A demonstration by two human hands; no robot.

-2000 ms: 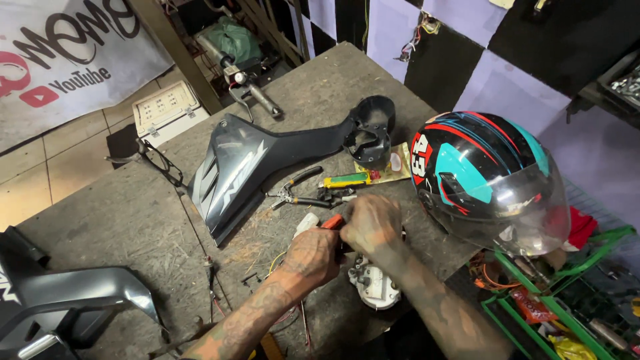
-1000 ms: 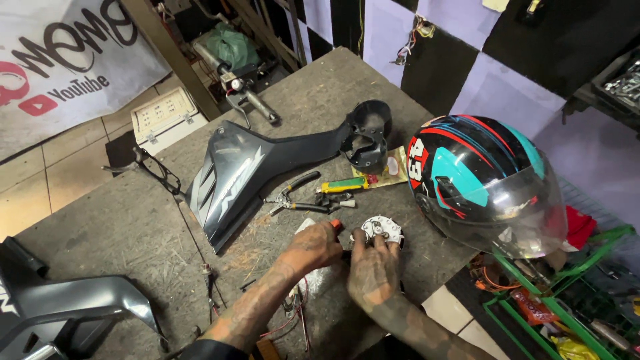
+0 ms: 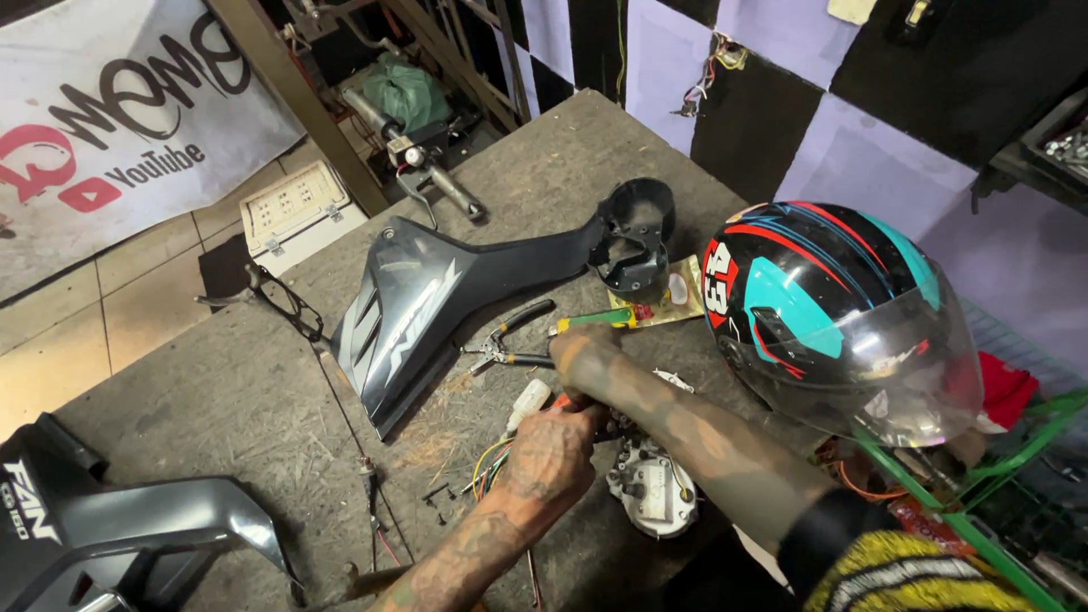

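Observation:
My left hand (image 3: pixel 551 450) is closed around an orange-handled tool (image 3: pixel 561 403), whose working end is hidden. Just above it, my right hand (image 3: pixel 586 361) reaches across to the same spot; its fingers are mostly hidden, so its hold cannot be told. Below my right forearm lies a white round instrument cluster part (image 3: pixel 654 489) with its back facing up. Thin coloured wires (image 3: pixel 490 466) and a small white plastic bottle (image 3: pixel 529 401) are beside my left hand. Wire-stripping pliers (image 3: pixel 501 344) lie with their handles apart beyond my hands, near a green and yellow knife or tool (image 3: pixel 595 319).
A full-face helmet (image 3: pixel 833 323) rests on the right of the workbench (image 3: pixel 340 425). A dark motorcycle fairing (image 3: pixel 416 297) lies at the centre, touching a black gauge housing (image 3: pixel 633 234). Another fairing (image 3: pixel 153 518) is at lower left. A green wire rack (image 3: pixel 977 510) stands at lower right.
My right hand has moved from the white round part, up and left, to beside my left hand. The round part lies lower on the bench than one second ago.

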